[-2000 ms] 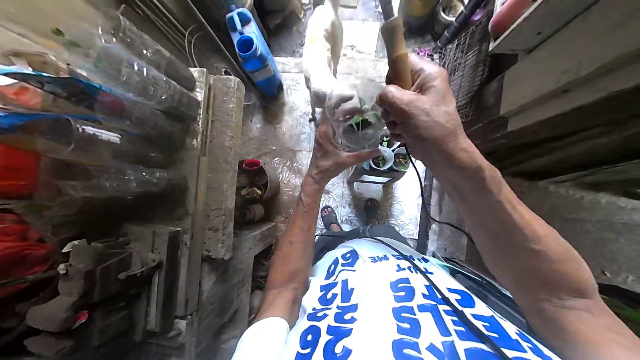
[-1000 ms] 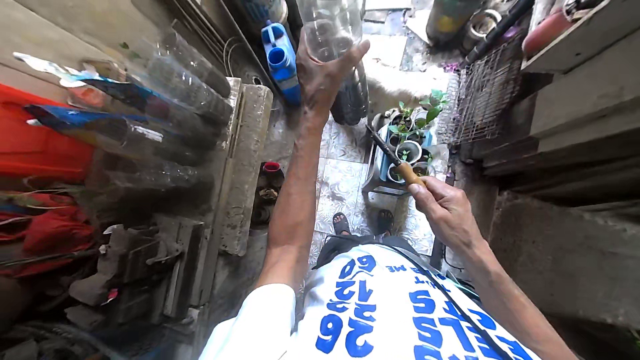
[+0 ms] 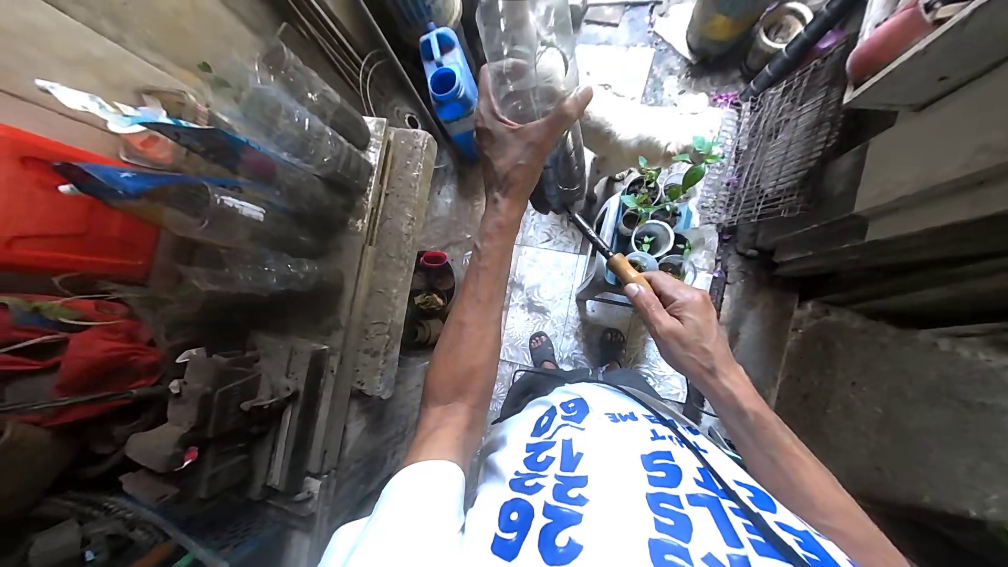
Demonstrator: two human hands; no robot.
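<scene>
My left hand grips a clear plastic bottle, held up at the top centre. The dark base of a bottle shows just past my left wrist. In my right hand is a tool with a wooden handle and a dark metal shaft; its far end meets or overlaps the bottle's dark base, and contact cannot be told. Beyond the handle, small potted seedlings stand on a low stool.
A pale-furred animal is behind the plants. A blue plastic jug stands left of the bottle. A concrete ledge and clear bottles line the left; a wire cage is at the right.
Since two seconds ago my hands have moved apart, and the tool has swung down from upright beside the bottle. In the last second its shaft has come to the bottle's dark base.
</scene>
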